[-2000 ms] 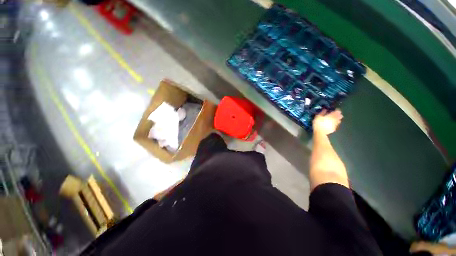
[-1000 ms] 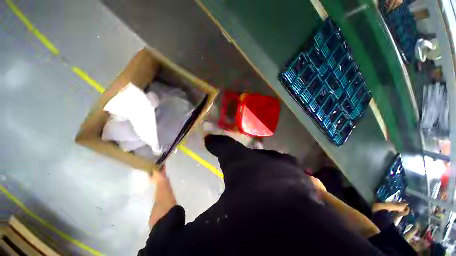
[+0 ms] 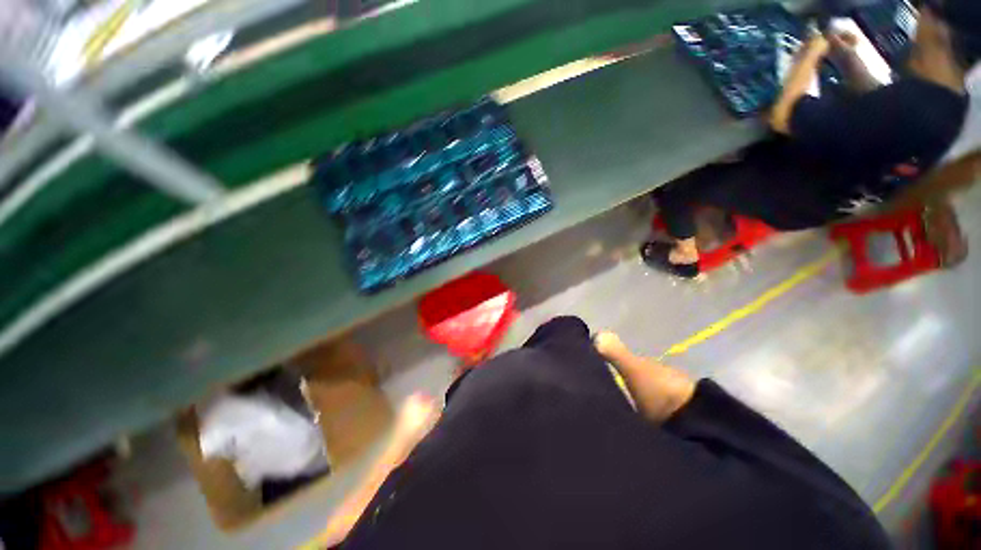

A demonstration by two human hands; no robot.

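Observation:
The housing tray [image 3: 439,204], glossy black with blurred blue housings, lies on the green bench ahead of me. An open brown carton [image 3: 355,403] with white crumpled material [image 3: 261,435] stands on the floor at the bench's edge, lower left. My left hand [image 3: 417,413] is blurred beside the carton's right side; its fingers and any touch are unclear. My right hand [image 3: 611,349] is low by my dark clothing, partly hidden; its grip is unclear. Neither hand is at the tray.
A red stool [image 3: 468,314] stands between bench and me. At right a person [image 3: 861,140] sits working at another tray [image 3: 737,54]. More red stools stand at right [image 3: 884,249] and lower left [image 3: 86,507]. The bench edge crosses the view.
The view has swung round towards the bench and the seated person. The carton now stands against the bench's edge. My left hand, earlier at the carton's rim, now shows beside it.

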